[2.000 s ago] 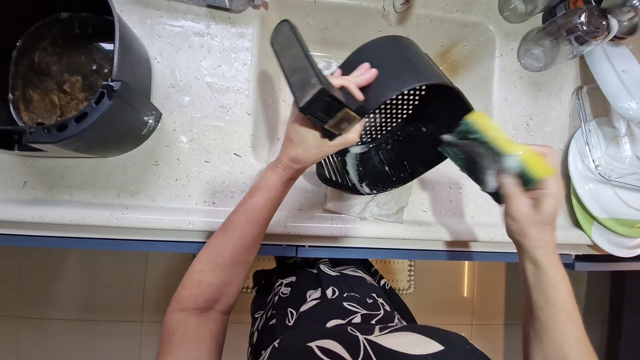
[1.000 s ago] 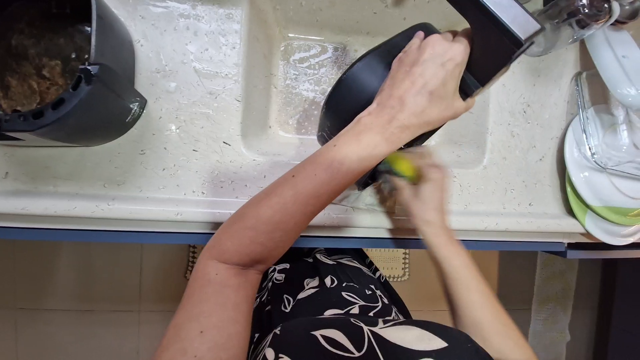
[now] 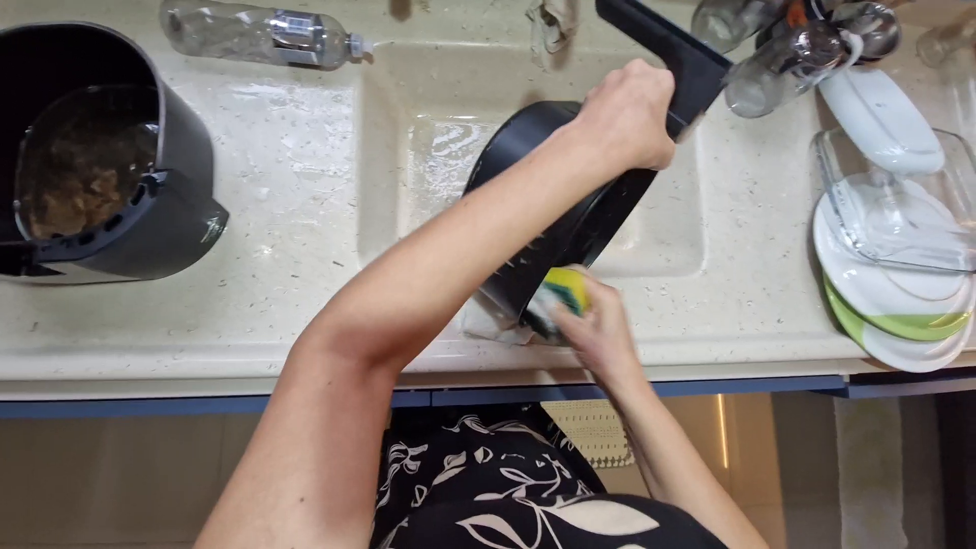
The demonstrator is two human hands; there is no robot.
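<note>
Over the sink, my left hand (image 3: pixel 629 114) grips the black air fryer basket (image 3: pixel 526 141) beside its handle, which points up and to the right. The basket is tilted, with its lower edge near the front rim of the sink. My right hand (image 3: pixel 602 320) holds a yellow and green scrubbing sponge (image 3: pixel 568 288) against the basket's lower end. Some white foam shows by the sponge. A pale, crumpled cloth or bag (image 3: pixel 488 324) lies beneath the basket. My left forearm hides part of the basket.
An air fryer drawer (image 3: pixel 187 175) with murky water and brown residue stands at the left. A clear plastic bottle (image 3: pixel 252 34) lies behind it. Glass bottles (image 3: pixel 770 72) lie at the back right, near stacked plates (image 3: pixel 846 252) and a glass dish (image 3: pixel 945 145). The sink (image 3: pixel 671 252) has raised edges.
Two seconds ago the basket's perforated inside faced me and the sponge was apart from it. My left hand has since turned the basket over, and my right hand has brought the sponge to its lower end.
</note>
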